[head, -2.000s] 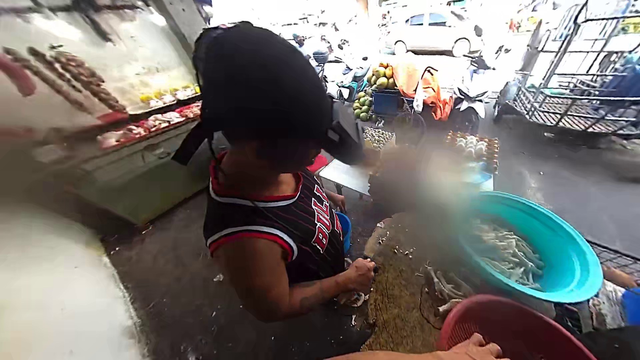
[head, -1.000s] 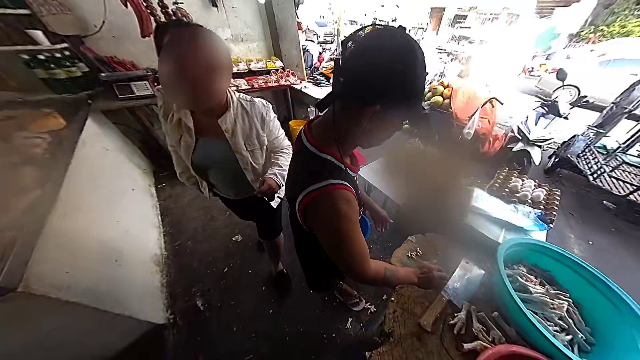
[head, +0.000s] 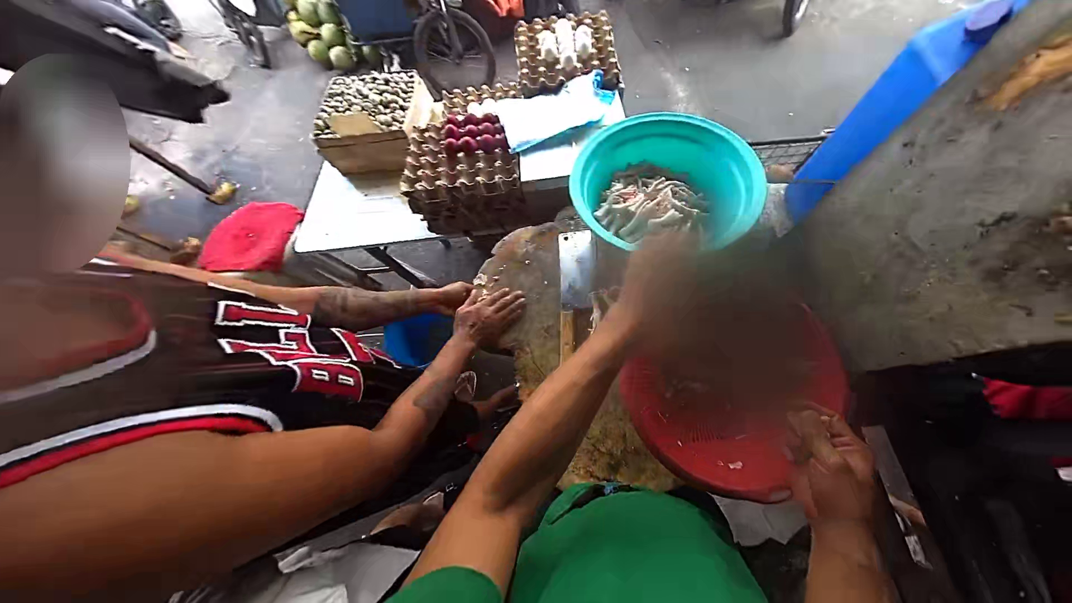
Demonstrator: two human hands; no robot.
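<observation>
My left hand, blurred, reaches over the near rim of a turquoise plastic basin that holds a pile of pale chicken feet. Whether its fingers hold anything is hidden. At the right rim of a red plastic colander is my right hand, its fingers bent; its grip is unclear. The colander has a few small scraps in it, and a dark blur hides its upper part. A cleaver with a wooden handle lies on a round wooden chopping block, left of my left forearm, with a few pale pieces beside it.
A person in a dark jersey stands at the left, both hands at the block's edge. Beyond are egg trays, a box of small eggs and a white table. A concrete ledge and a blue plastic object border the right.
The view has swung down and right. The other person's hand has left the cleaver area and rests at the block's edge. Both my forearms have come into view.
</observation>
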